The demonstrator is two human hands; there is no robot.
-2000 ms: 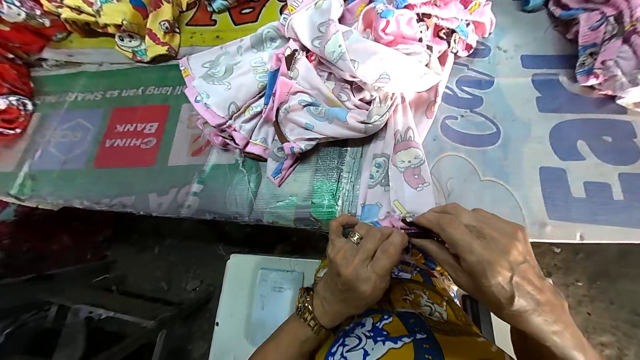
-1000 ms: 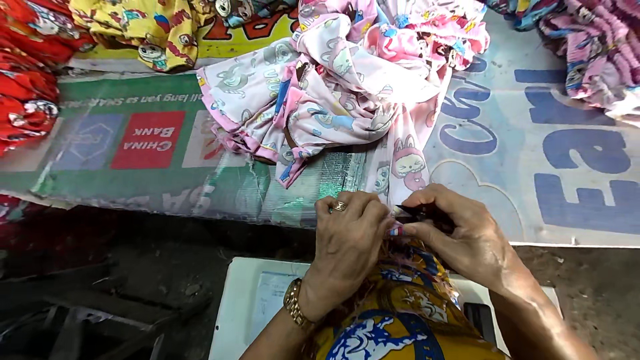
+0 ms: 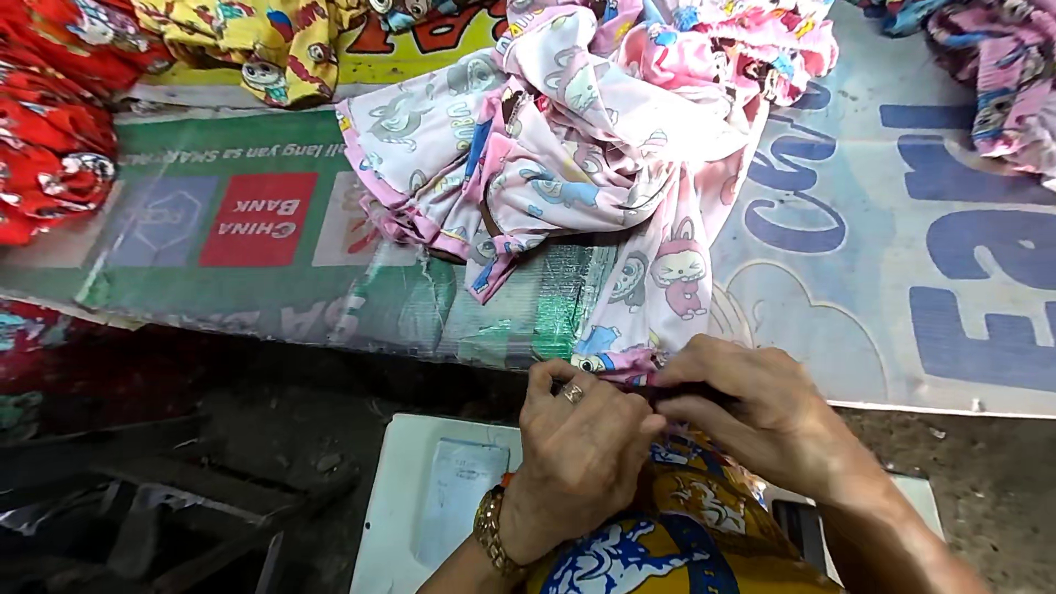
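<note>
A pink garment (image 3: 577, 157) printed with cartoon figures lies bunched on the covered table, and one narrow part of it hangs toward me to the table's front edge. My left hand (image 3: 586, 454), with a ring and a gold-coloured bracelet, pinches the pink hem at that end. Close on its right, my right hand (image 3: 742, 404) has thumb and forefinger at the same hem. Something dark shows between the fingers of my right hand; what it is cannot be told. Both hands are above my lap, over yellow and blue printed cloth (image 3: 701, 544).
Red cloth (image 3: 49, 148) and yellow printed cloth (image 3: 247, 41) lie at the back left, more pink cloth (image 3: 1006, 82) at the back right. Printed tarpaulin (image 3: 396, 305) covers the table. Below its edge are a white surface (image 3: 396, 503) and dark wooden bars (image 3: 198, 487).
My hands have stayed close together at the garment's end while their fingers shifted. My left forefinger and thumb now reach farther left along the hem than one second ago.
</note>
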